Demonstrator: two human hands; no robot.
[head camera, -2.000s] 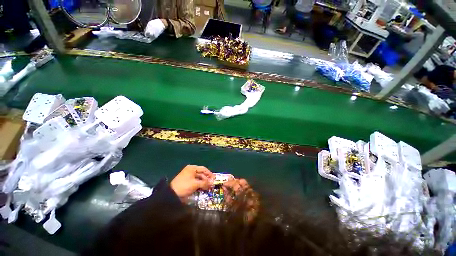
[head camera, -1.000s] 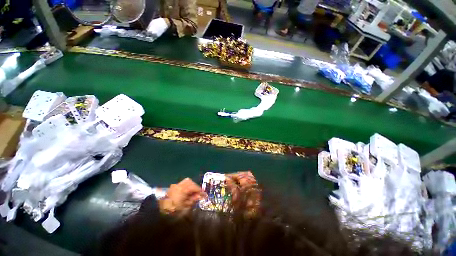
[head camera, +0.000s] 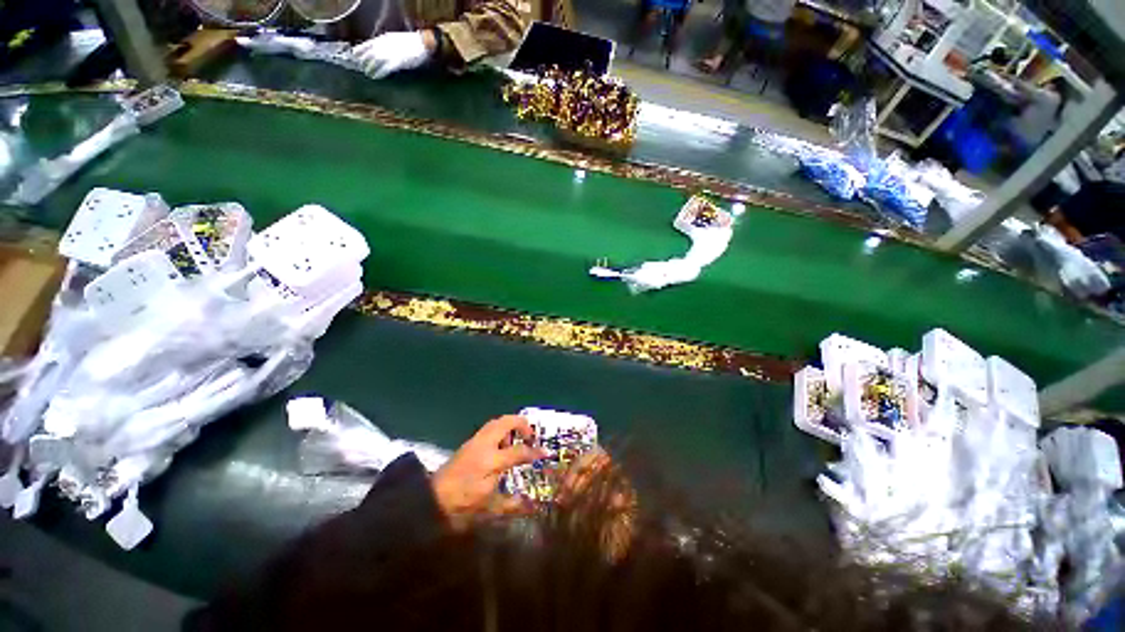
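Observation:
An open white socket housing (head camera: 561, 435) with small coloured wires and parts inside lies on the dark green worktop in front of me. My left hand (head camera: 484, 472) is at its left side, with fingers over its edge and inside. My right hand (head camera: 601, 500) is at its lower right, partly hidden by dark hair; its fingertips are blurred. Both hands are bare and touch the housing. A clear-sleeved power cord (head camera: 358, 442) runs left from behind my left forearm to a white plug (head camera: 306, 414).
Left pile of units (head camera: 160, 358); right pile of units (head camera: 938, 482) by a metal post. The green conveyor (head camera: 494, 210) carries a unit (head camera: 704, 215). Across it are a gold heap (head camera: 574, 105), blue-and-clear bags (head camera: 864, 179) and a coworker's gloved hand (head camera: 392, 53).
The belt unit has moved right. My left hand has moved from the housing's lower left up over its edge. The coworker's gloved hand has come down onto the far bench.

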